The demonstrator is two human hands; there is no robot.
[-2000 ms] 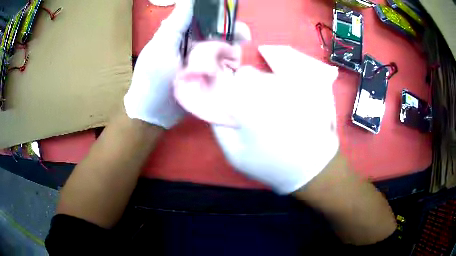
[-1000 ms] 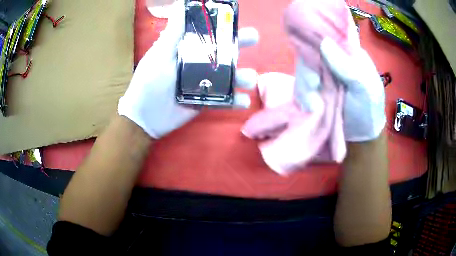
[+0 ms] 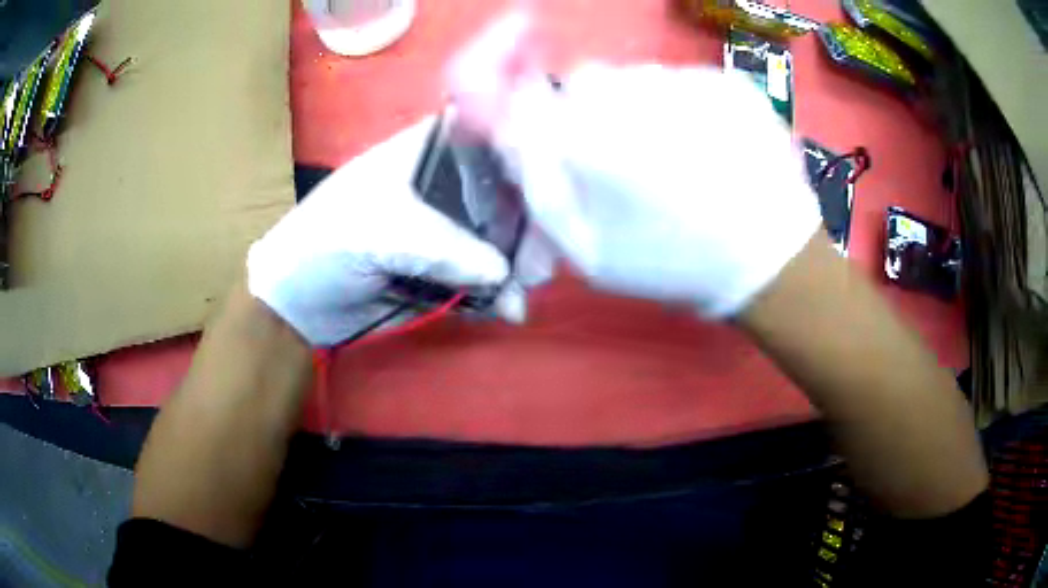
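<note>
My left hand (image 3: 374, 236), in a white glove, grips a dark wired module (image 3: 465, 190) that is tilted over the middle of the mat. A red and a black lead wire (image 3: 402, 327) hang from it to the lower left. My right hand (image 3: 667, 190), in a white glove and blurred, holds a bunched pink cloth (image 3: 494, 69) against the module's upper end. The right hand hides part of the module, and the fingers of that hand cannot be made out.
Set-aside modules (image 3: 919, 253) lie on the red mat (image 3: 575, 391) at the right, beside upright cardboard dividers (image 3: 1006, 230). Yellow-faced modules (image 3: 868, 52) lie at the upper right. A cardboard sheet (image 3: 172, 172) with modules on edge is at the left. A translucent bottle (image 3: 362, 23) is at the top.
The right hand and cloth have moved left from beside the module onto it. The module has turned and tilted, and its wires now hang at the lower left. More of the bottle shows.
</note>
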